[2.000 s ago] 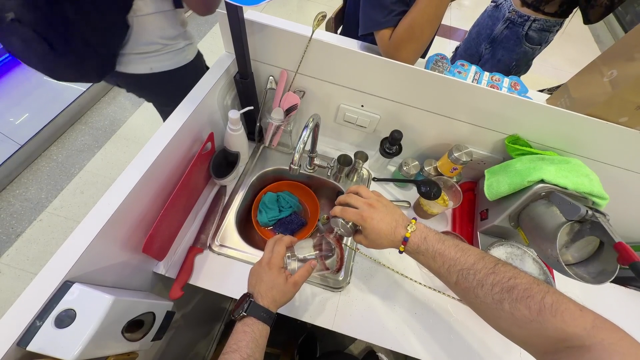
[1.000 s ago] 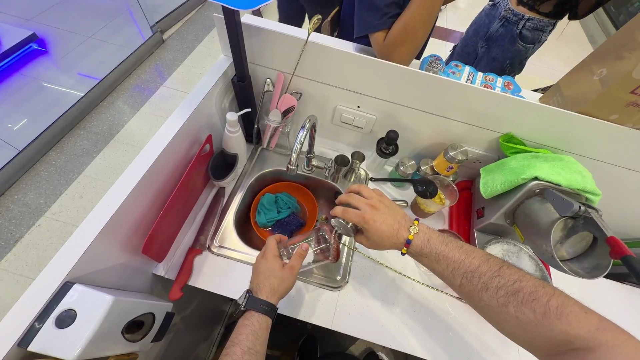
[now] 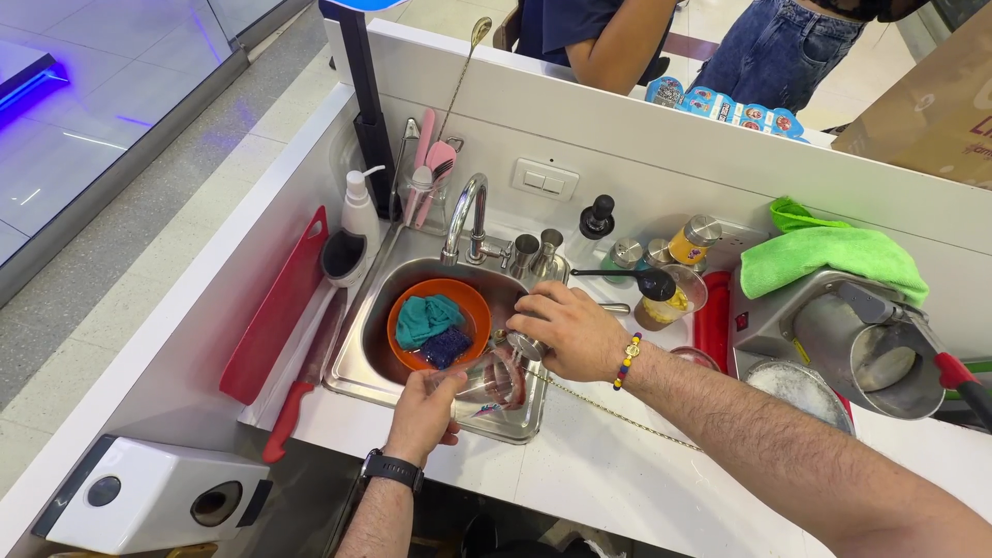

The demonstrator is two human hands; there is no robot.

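Observation:
My left hand (image 3: 426, 411) holds a clear plastic cup (image 3: 484, 381) by its base end, tilted over the sink's front edge. Red sauce or syrup coats the cup near its rim. My right hand (image 3: 570, 329) grips a small metal shaker or jar (image 3: 527, 346), tipped close to the cup's mouth; whether anything pours out I cannot tell. Behind the cup, an orange bowl (image 3: 483, 306) sits in the stainless steel sink (image 3: 363, 341) with a teal cloth (image 3: 426, 319) and a dark blue scrubber (image 3: 446, 346). A twisted bar spoon (image 3: 612, 407) lies beneath my right wrist.
Left of the sink are a red-handled knife (image 3: 288, 418), a red cutting board (image 3: 279, 310) and a pump bottle (image 3: 360, 213). The faucet (image 3: 467, 213) arches behind. Metal jiggers (image 3: 525, 252), lidded jars (image 3: 694, 240) and an ice crusher (image 3: 821, 333) under a green towel (image 3: 833, 260) stand right. People stand beyond the partition.
My left hand has turned the cup so its mouth faces more toward my right hand. My right hand stays nearly in place with the metal container.

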